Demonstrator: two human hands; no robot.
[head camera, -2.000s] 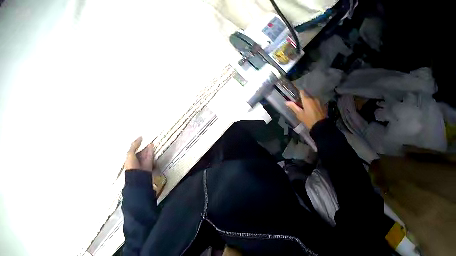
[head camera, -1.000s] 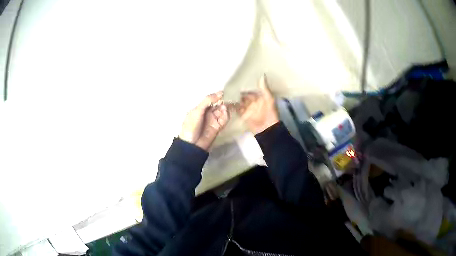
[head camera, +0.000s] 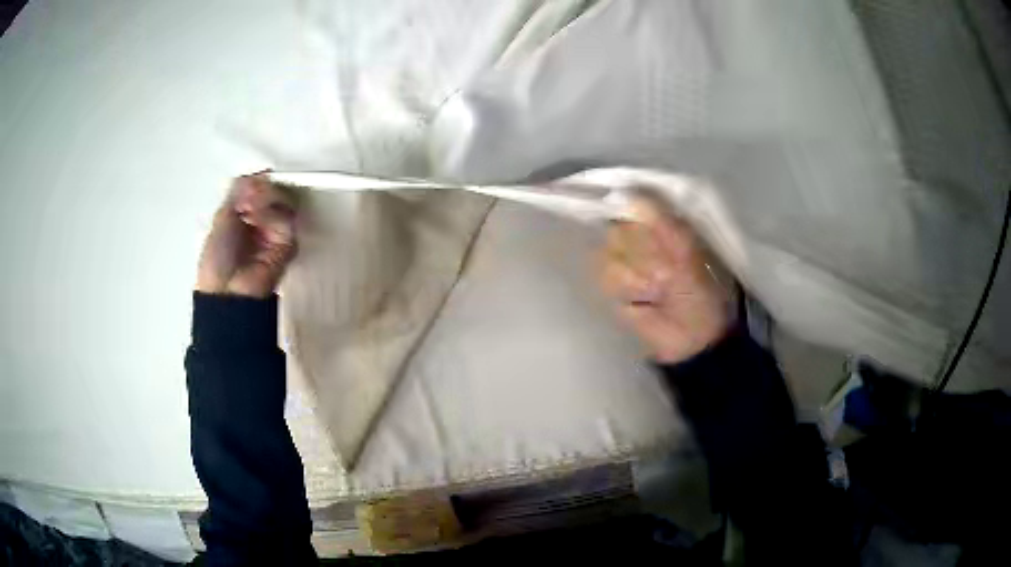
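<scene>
A cream-white fabric ply (head camera: 377, 255) is stretched between my hands, its edge raised in a nearly straight line, with a folded corner hanging below. My left hand (head camera: 253, 235) pinches the edge at the left. My right hand (head camera: 665, 277), blurred, grips the edge at the right. Under it lies the stack of plies (head camera: 532, 377), its layered edge along the table front. A tan block (head camera: 410, 523) sits at the front edge below the stack, beside a dark bar (head camera: 543, 498).
A black cable (head camera: 978, 316) hangs over the cloth at the far right. A partly hidden blue and white object (head camera: 848, 401) is at the lower right. White paper pieces (head camera: 144, 526) show along the table edge at the lower left.
My hands were close together at the fabric edge and are now wide apart, with the edge stretched between them. The view has turned, and the labelled device is mostly out of sight.
</scene>
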